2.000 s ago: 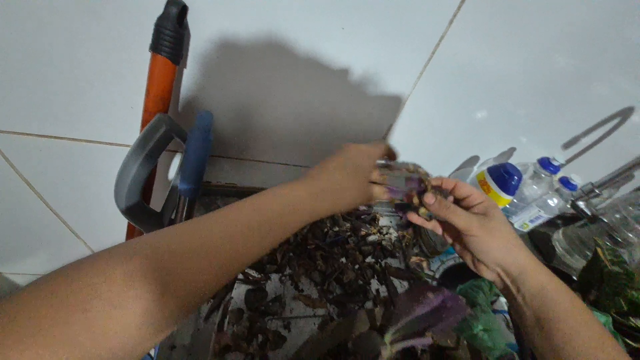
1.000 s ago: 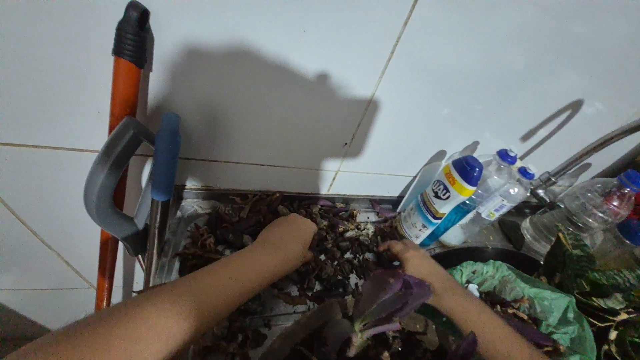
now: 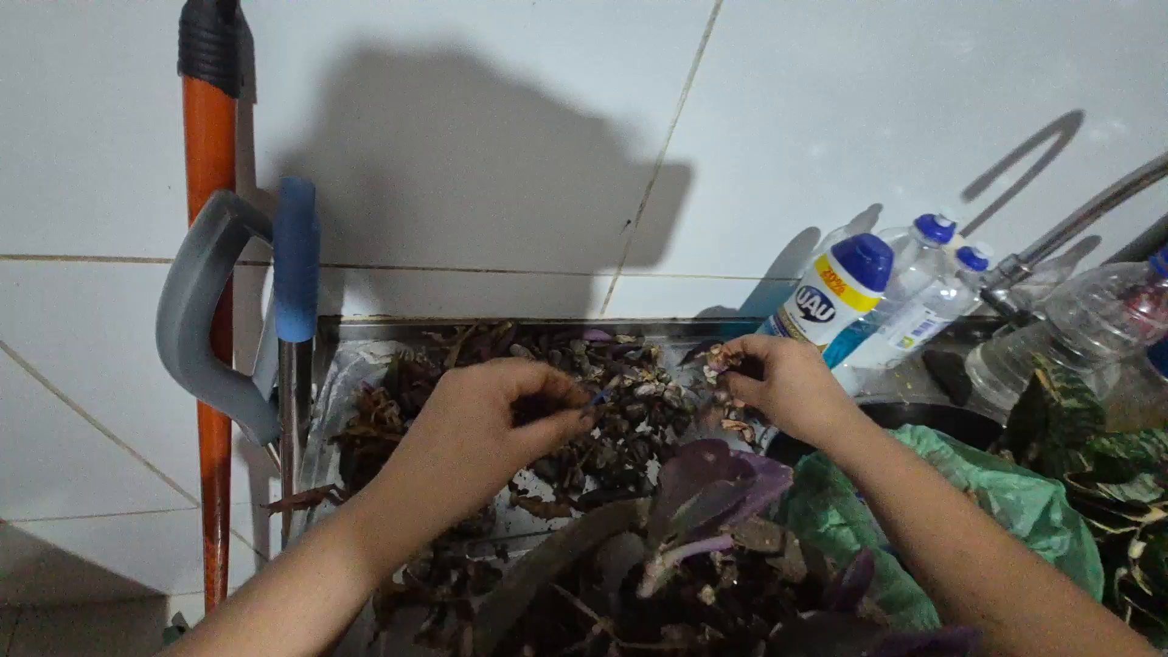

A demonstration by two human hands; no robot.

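Dry leaves and plant scraps (image 3: 630,401) lie spread over a metal sink counter (image 3: 356,351). Above their middle, my left hand (image 3: 511,411) has its thumb and fingertips nearly together, with a small dark bluish bit at the tips; whether it is gripped is hard to tell. My right hand (image 3: 776,379) pinches a small clump of pale dried plant matter (image 3: 719,358) at the right side of the scraps. A purple-leaved plant (image 3: 703,493) stands in front, below both hands. A green plastic bag (image 3: 1004,493) lies under my right forearm, beside a dark round container (image 3: 940,420).
Behind my right hand stand a blue-capped cleaner bottle (image 3: 830,297) and clear plastic bottles (image 3: 922,301), near a metal faucet (image 3: 1013,269). A variegated plant (image 3: 1113,484) is at far right. An orange pole (image 3: 210,146), a grey handle (image 3: 187,319) and a blue handle (image 3: 297,260) stand at left.
Two seconds ago my hands were together over a plant piece; now they are apart. Since one second ago, both have lifted from the scraps, and the clump shows in my right fingers.
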